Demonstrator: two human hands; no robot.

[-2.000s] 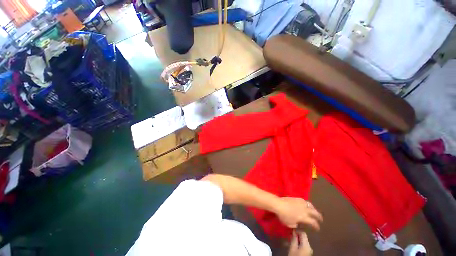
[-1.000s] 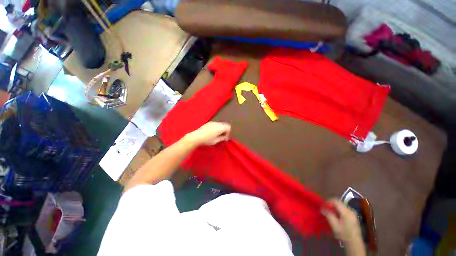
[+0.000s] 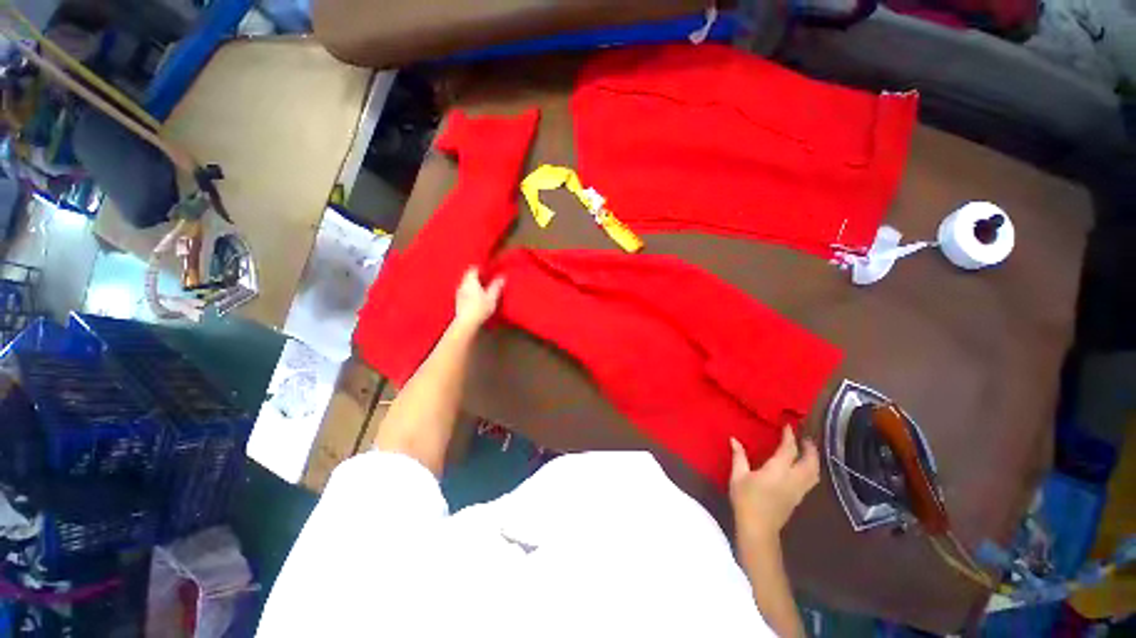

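A red garment panel (image 3: pixel 660 330) lies slightly rumpled on the brown ironing table (image 3: pixel 984 337), nearest me. My left hand (image 3: pixel 478 297) is at its left end, fingers on the cloth edge; whether it pinches the cloth is not clear. My right hand (image 3: pixel 775 476) is at its right end, thumb and fingers apart, touching the edge. The steam iron (image 3: pixel 887 455), with a brown-orange handle, rests just right of my right hand. A white tape roll (image 3: pixel 975 236) lies at the far right, its loose white strip reaching the stacked red panels (image 3: pixel 747 150).
A narrower red pile (image 3: pixel 442 249) lies at the left, with a yellow curved strip (image 3: pixel 548 187) between the piles. A brown padded board (image 3: pixel 498 25) is beyond. A second iron (image 3: pixel 206 274) sits on the tan table (image 3: pixel 268 137). White papers (image 3: pixel 299 396) lie at the left edge.
The panel that was lifted and stretched between my hands now lies on the table. My hands have lowered with it, and the view has shifted, showing the whole iron at the right.
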